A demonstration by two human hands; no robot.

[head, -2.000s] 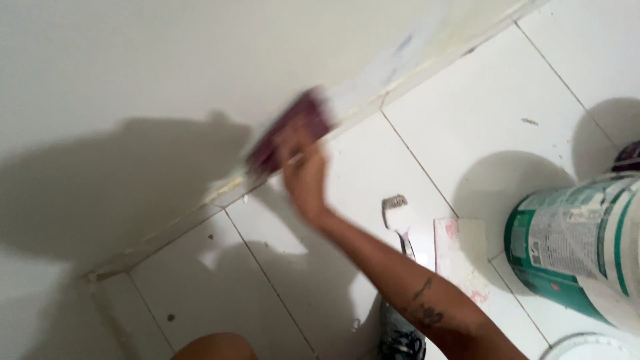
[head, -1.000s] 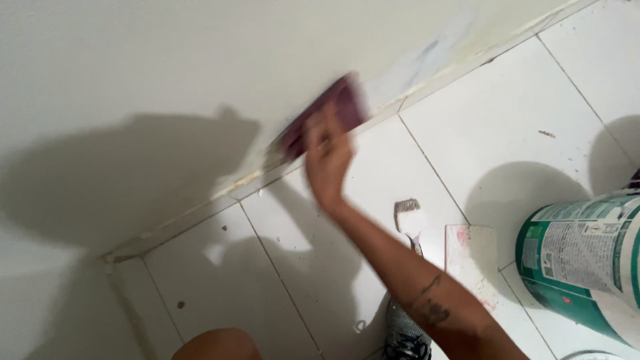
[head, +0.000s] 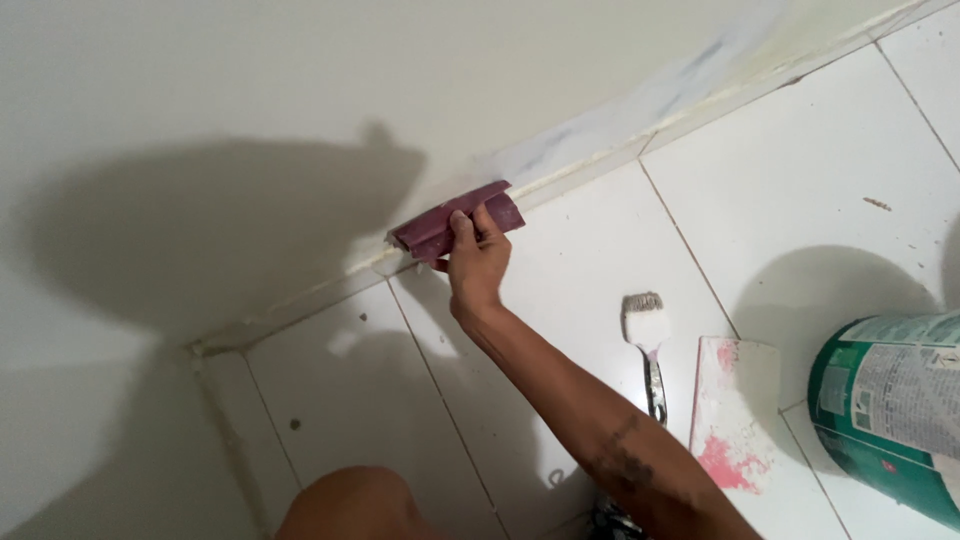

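My right hand [head: 480, 262] grips a maroon plastic smoothing tool [head: 457, 219], long and ridged, with fingers on its upper side. The tool lies along the foot of the white wall [head: 262, 67], just above the tiled skirting [head: 592, 171]. A little whitish paste shows at its left end. A pale bluish-white patch [head: 585, 135] with dark smears is on the wall up and right of the tool. My left hand is out of view.
A paintbrush [head: 645, 330] with a dark handle and a white plate with red stains [head: 735, 420] lie on the tiled floor [head: 570, 247]. At the right is a green and white bucket [head: 885, 405]. My knee [head: 356, 502] and part of a shoe [head: 615, 521] are at the bottom.
My right hand, still gripping the maroon tool, has moved down and left along the foot of the wall since a second ago. The brush and plate stay where they lay.
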